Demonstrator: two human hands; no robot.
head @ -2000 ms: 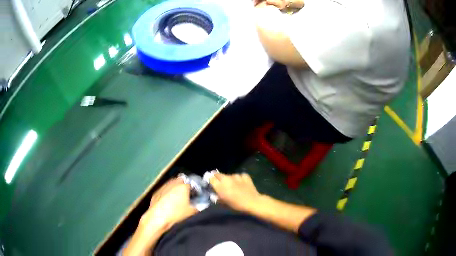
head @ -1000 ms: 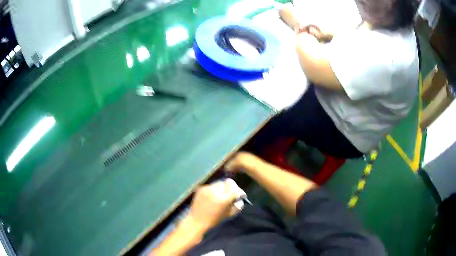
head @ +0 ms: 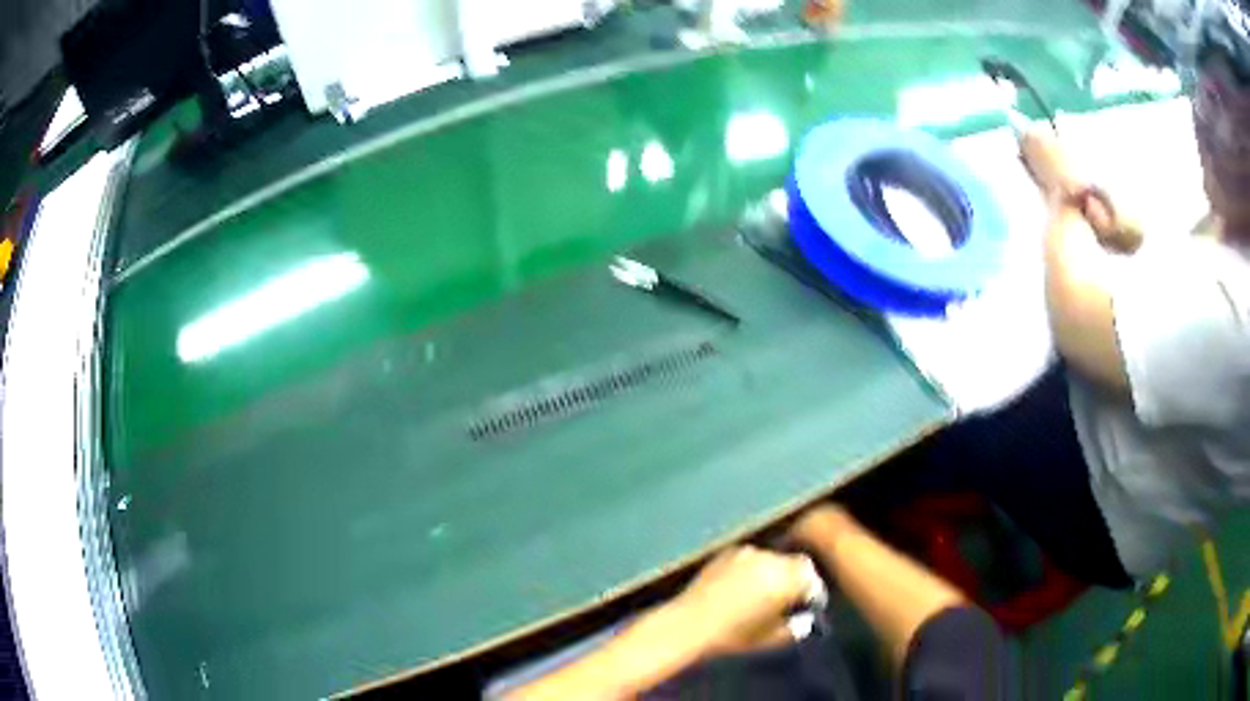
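Note:
My left hand (head: 751, 597) is in front of the bench edge with its fingers curled and white finger cots on. A small pale and dark bit shows at its fingertips, too blurred to name. My right hand (head: 820, 527) is just beyond it, its fingers hidden at the bench edge and behind my left hand. The black tweezers (head: 696, 297) with pale tips lie on the dark green mat (head: 343, 548). The carrier tape strip (head: 590, 393) lies nearer to me on the mat.
A blue component reel (head: 877, 267) stands at the back right, with a long dark tool (head: 820, 285) beside it. A seated person's arm (head: 1090, 301) rests by the white-covered area at right. White machines (head: 391, 48) stand behind the glossy green surface. A red stool is under the bench.
The view has swung left, so the bench things appear further right. My hands have gone from side by side to my right hand reaching beyond my left at the bench edge.

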